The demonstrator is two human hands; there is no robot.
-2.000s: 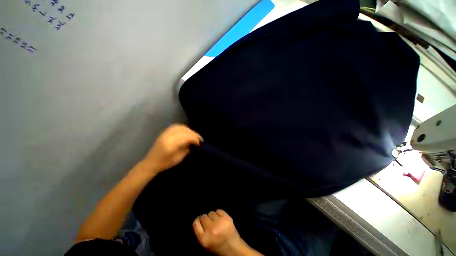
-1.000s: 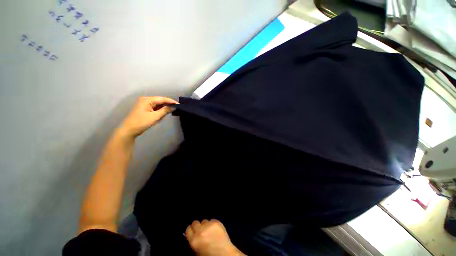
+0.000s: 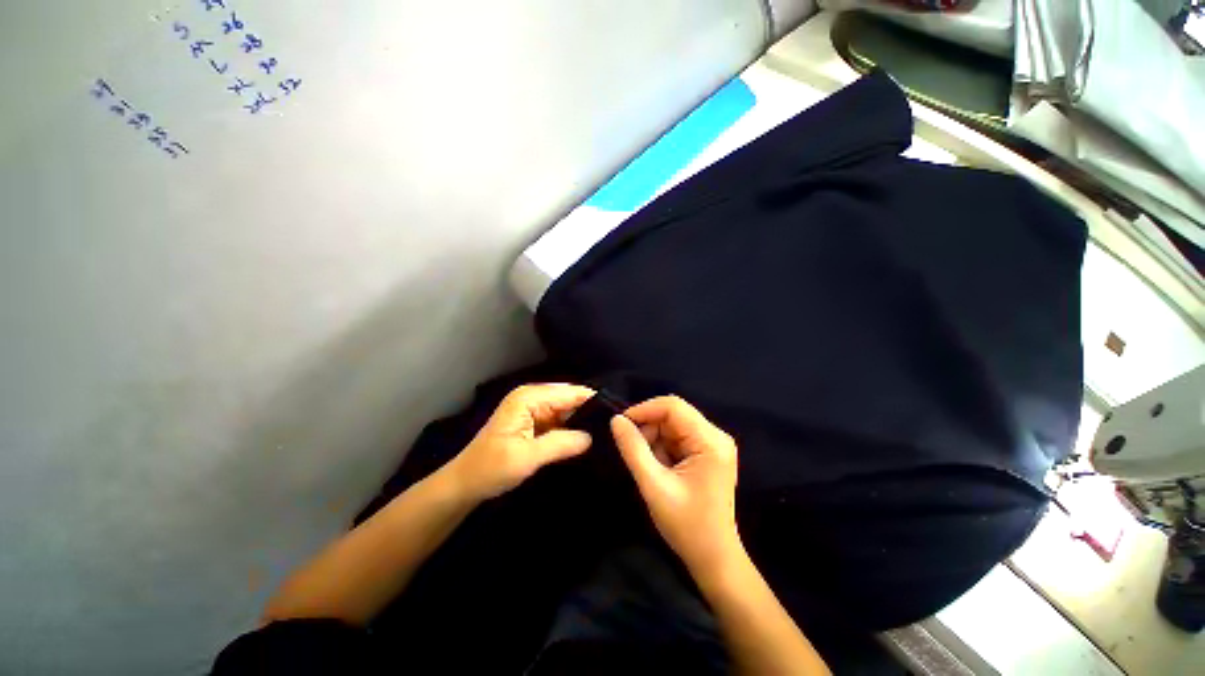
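Note:
A very dark garment panel (image 3: 846, 304) lies over the white table and hangs down over my lap. My left hand (image 3: 535, 436) pinches the cloth edge between thumb and fingers near the table's left front corner. My right hand (image 3: 681, 462) pinches the same edge just beside it, with a small gap between the hands. A seam edge runs right to the presser foot and needle area (image 3: 1053, 478), where the cloth's far right corner lies. The foot itself is too small to make out clearly.
The cream-white sewing machine head (image 3: 1152, 429) is at the right, with a dark fitting (image 3: 1183, 581) below it. A grey wall (image 3: 264, 330) with handwritten marks stands at the left. The table has a blue strip (image 3: 681, 145). Pale cloth or sheets (image 3: 1136, 93) lie at the back right.
My left hand has come down and right from the wall side with the cloth edge. My right hand has risen from the lap to pinch the edge beside it. The raised fold has dropped.

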